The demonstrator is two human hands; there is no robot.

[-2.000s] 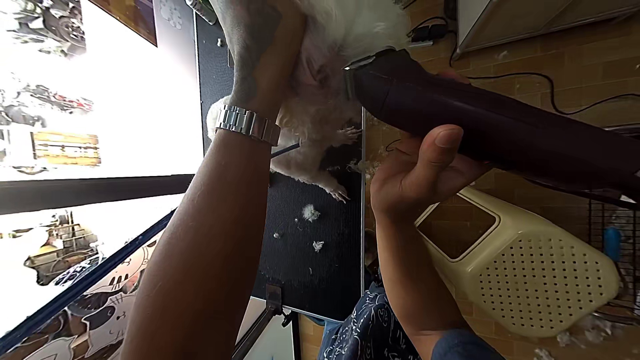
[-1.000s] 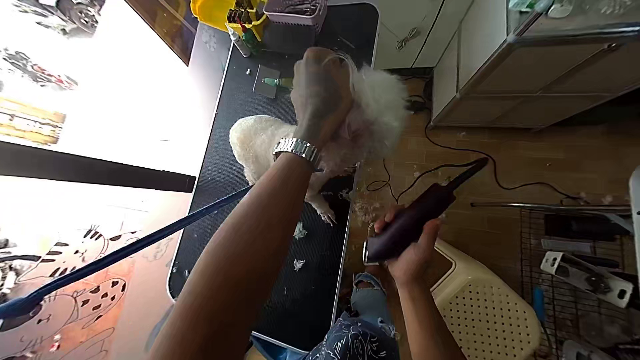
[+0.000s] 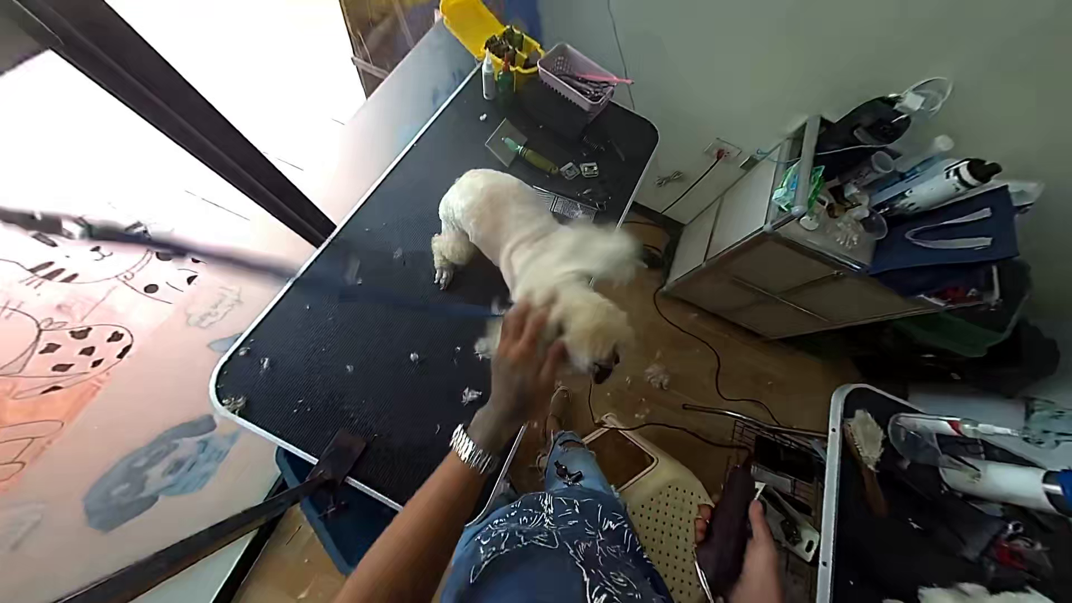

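A white dog (image 3: 528, 226), its body clipped short and its head fluffier, stands on a black grooming table (image 3: 360, 335). My left hand (image 3: 523, 360), with a steel watch on the wrist, touches the fur beside the dog's head; its fingers are blurred and spread. In my right hand (image 3: 749, 544), low on the right and away from the dog, is a dark corded hair clipper (image 3: 725, 529). A blurred blue leash (image 3: 402, 300) runs from the left to the dog's neck. Tufts of cut fur lie on the table.
A yellow toolbox (image 3: 473, 29) and a pink basket (image 3: 578, 52) of tools stand at the table's far end. Cream perforated plastic (image 3: 670, 519) is by my legs. At right are a cabinet (image 3: 754, 268) and a second table (image 3: 829, 502). A black cord (image 3: 712, 347) crosses the floor.
My right hand has taken the clipper away from the dog, down and to the right. The dog's head, hidden behind my left hand and arm before, now shows. The view has swung widely.
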